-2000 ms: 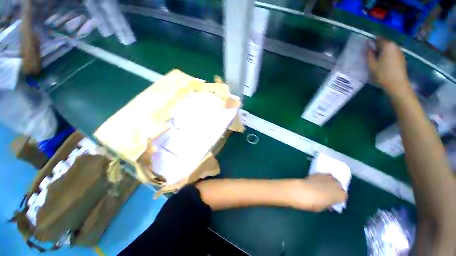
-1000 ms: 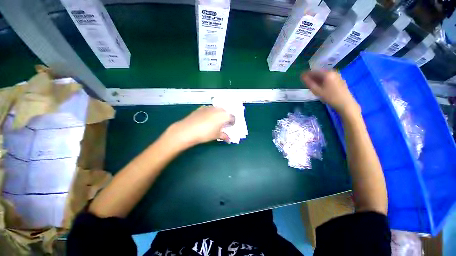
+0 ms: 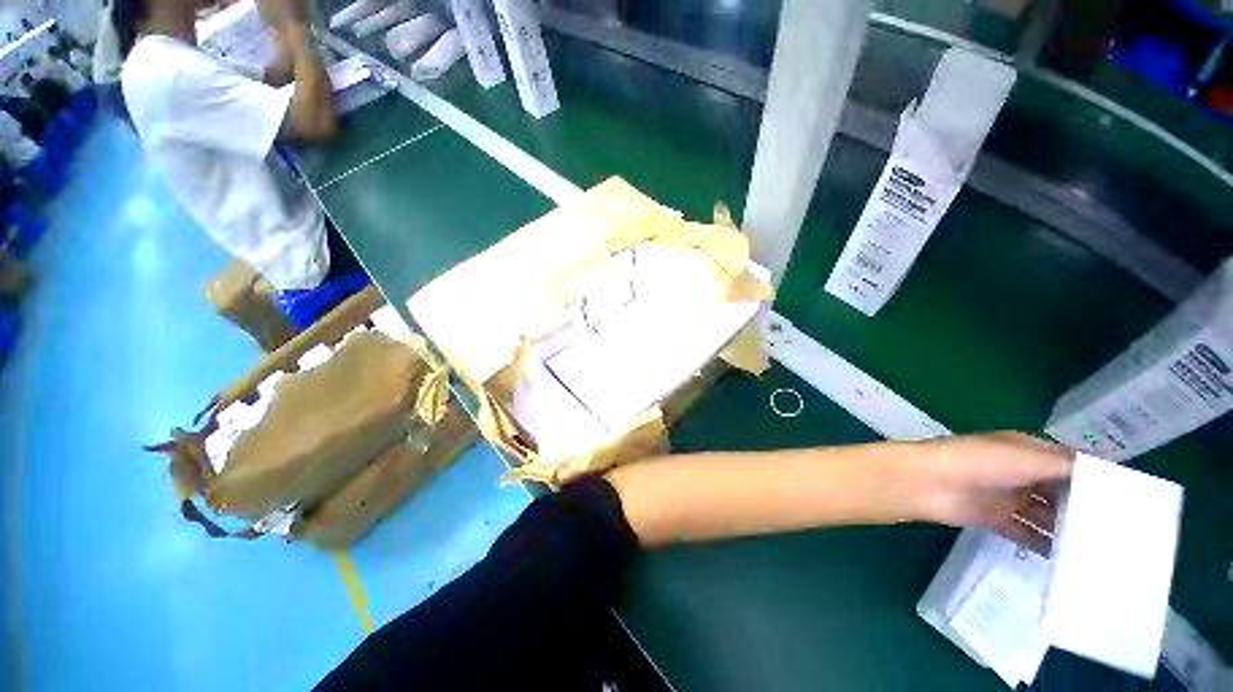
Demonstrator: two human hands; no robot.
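My left hand (image 3: 1007,487) reaches in from the bottom centre to the right side. Its fingers are closed at the left edge of a flat white folded leaflet (image 3: 1116,565), held up and tilted. More white leaflets with fine print (image 3: 1001,606) lie on the dark green bench just under the hand. My right hand is out of the picture. A white printed carton (image 3: 903,203) stands upright with its top open on the green conveyor. Another white carton (image 3: 1163,379) leans at the right edge, partly cut off.
Brown paper (image 3: 527,277) wraps white leaflet bundles left of my forearm. A pale ring (image 3: 786,402) lies on the bench by the metal rail (image 3: 845,385). A grey-white post (image 3: 805,135) rises behind. A cardboard box (image 3: 318,439) is at lower left; another person (image 3: 223,149) is at upper left.
The view has swung left, bringing the wrapped bundles and the other person into view. My left hand has a leaflet raised from the stack. My right hand, the packet pile and the blue tote have left view.
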